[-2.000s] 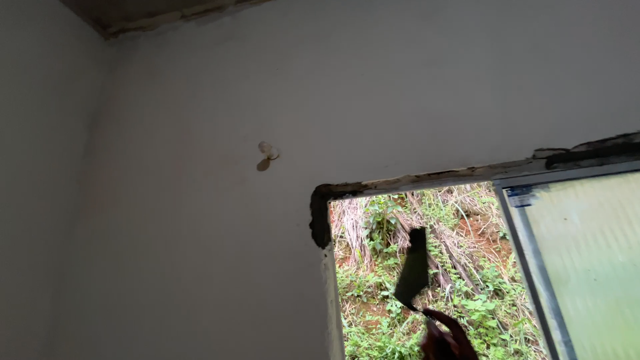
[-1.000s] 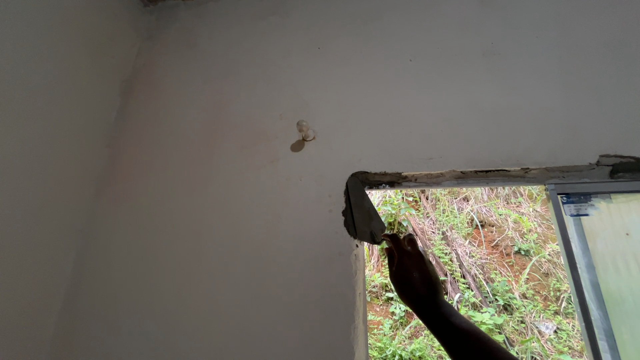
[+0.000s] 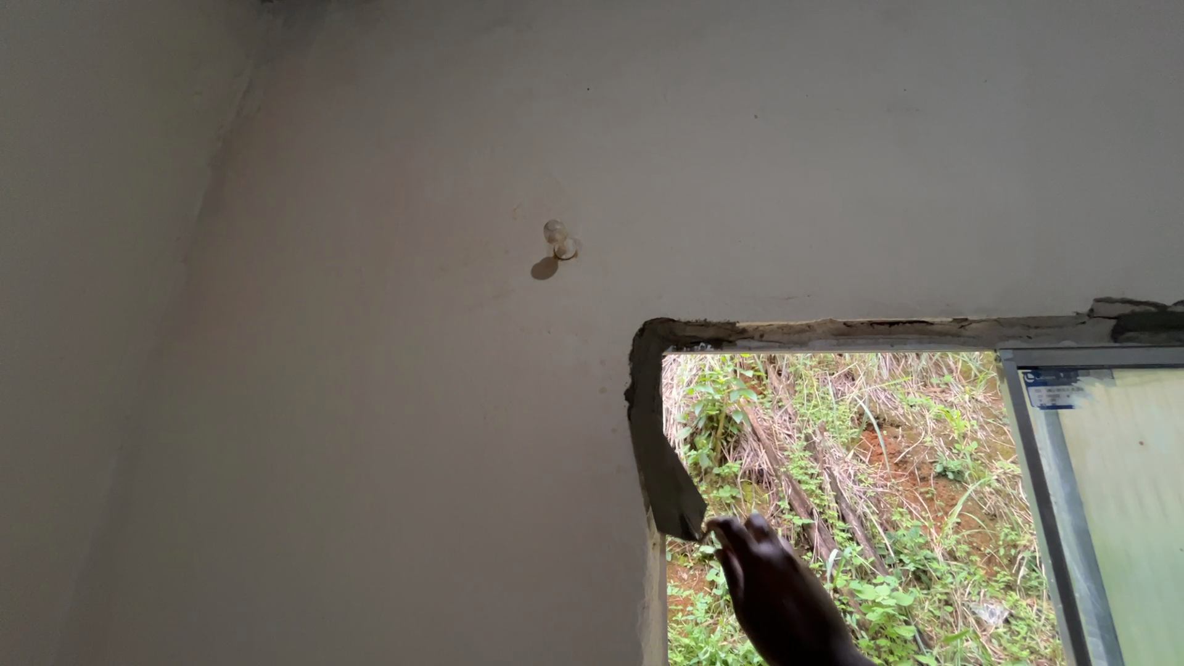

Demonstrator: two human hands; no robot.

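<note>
My right hand (image 3: pixel 772 592), dark against the bright window opening, is closed around the handle end of a trowel (image 3: pixel 673 486). The trowel's dark blade lies along the left edge of the opening, its tip pointing up. Fresh dark mortar (image 3: pixel 645 370) covers the upper left corner of the opening and continues a short way along the top edge. Where the blade meets the mortar, the two are hard to tell apart. My left hand is out of the picture.
Grey-white plastered wall (image 3: pixel 398 388) surrounds the opening. Two small pale lumps (image 3: pixel 561 240) stick to it. A metal-framed window sash (image 3: pixel 1036 481) with a translucent pane stands at the right. Rough mortar (image 3: pixel 869 333) lines the top edge. Outside is a slope with plants (image 3: pixel 888 499).
The trowel was in front of the opening two seconds ago, then against the corner mortar. Since then my right hand has moved down the left edge with it. The dark mortar strip now reaches lower.
</note>
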